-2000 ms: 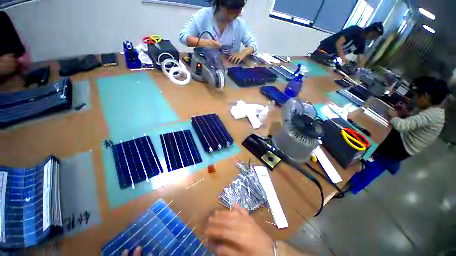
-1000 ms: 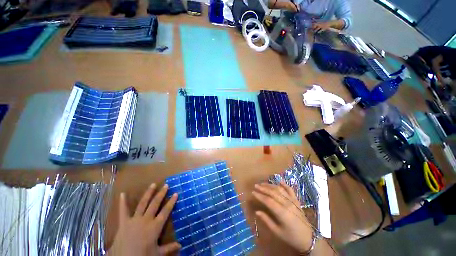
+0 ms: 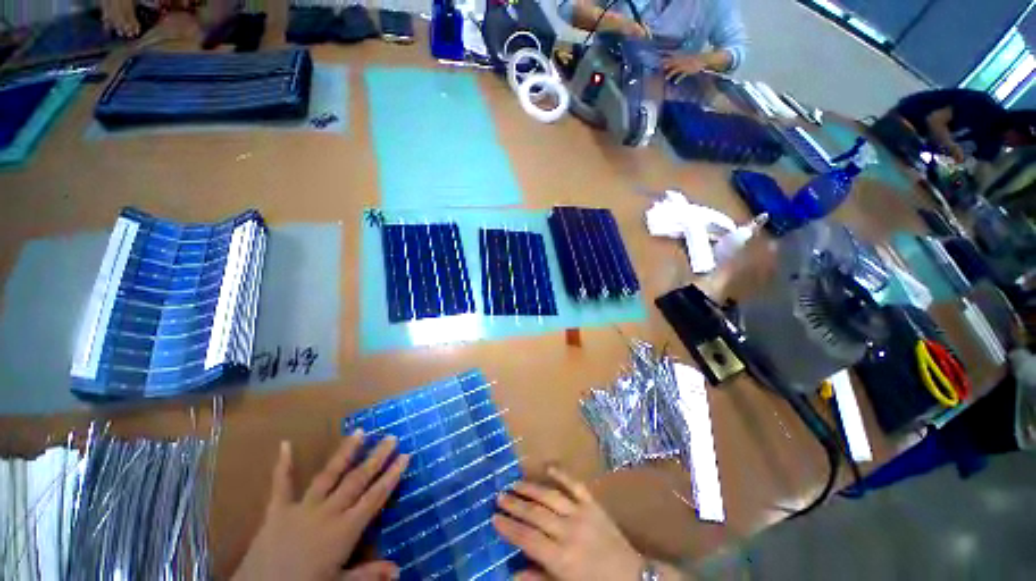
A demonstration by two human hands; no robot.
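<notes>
A blue solar cell panel (image 3: 449, 454) with pale grid lines lies on the table at the bottom centre, its near end cut off by the frame edge. My left hand (image 3: 329, 511) is bare, fingers spread, its fingertips on the panel's left edge. My right hand (image 3: 568, 524) is bare, its fingers resting on the panel's right edge. Neither hand is closed around it. A loose heap of short silver ribbon (image 3: 636, 409) lies to the right, beside a white strip (image 3: 699, 443). Long silver strands (image 3: 142, 499) lie at the lower left.
A curved blue cell stack (image 3: 170, 297) lies at left. Dark cell groups (image 3: 517, 272) lie on a green mat (image 3: 398, 338) ahead. At right are a black iron stand (image 3: 702, 335), a grey fan (image 3: 801, 318), white cloth (image 3: 687, 227) and a blue spray bottle (image 3: 824, 193). People work across the table.
The head view has swung left and down. My right hand, raised near the ribbon heap before, has moved left onto the panel's edge. My left hand stays at the panel's left side, now more in view.
</notes>
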